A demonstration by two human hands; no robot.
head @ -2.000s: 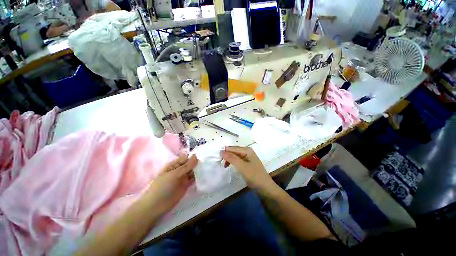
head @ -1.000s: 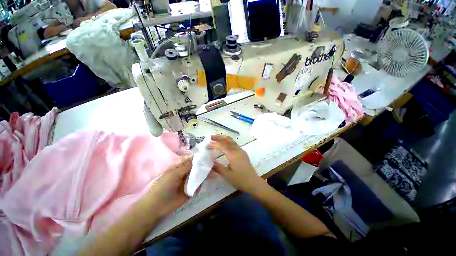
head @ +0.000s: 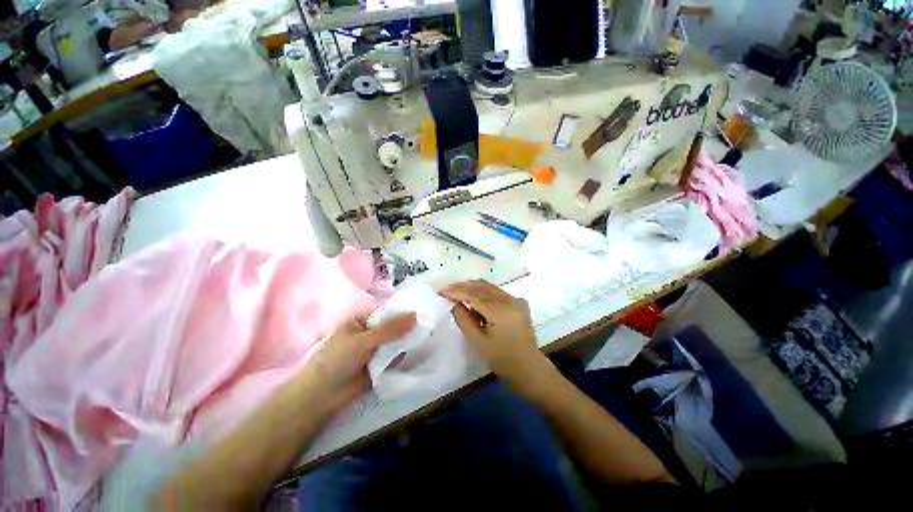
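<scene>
A thin white piece (head: 425,352) is held in front of the presser foot (head: 398,268), close to the table's front edge. My left hand (head: 352,350) grips its left side, thumb on top. My right hand (head: 493,322) grips its upper right side with bent fingers; a small dark spot shows between them, too small to name. The pink garment (head: 190,330) lies spread on the table to the left, under my left forearm, and reaches the presser foot. The white sewing machine (head: 541,140) stands behind my hands.
Tweezers (head: 461,241) and blue-handled snips (head: 503,227) lie on the machine bed. A white stack (head: 566,250) lies right of them, beside clear plastic. A pink scrap bundle (head: 723,200) and a white fan (head: 843,110) are at the far right. A padded seat (head: 756,380) is below right.
The white piece was flat, then folded narrow, and is now spread again between my hands. My right hand has closed over its upper right side. The whole view has shifted slightly.
</scene>
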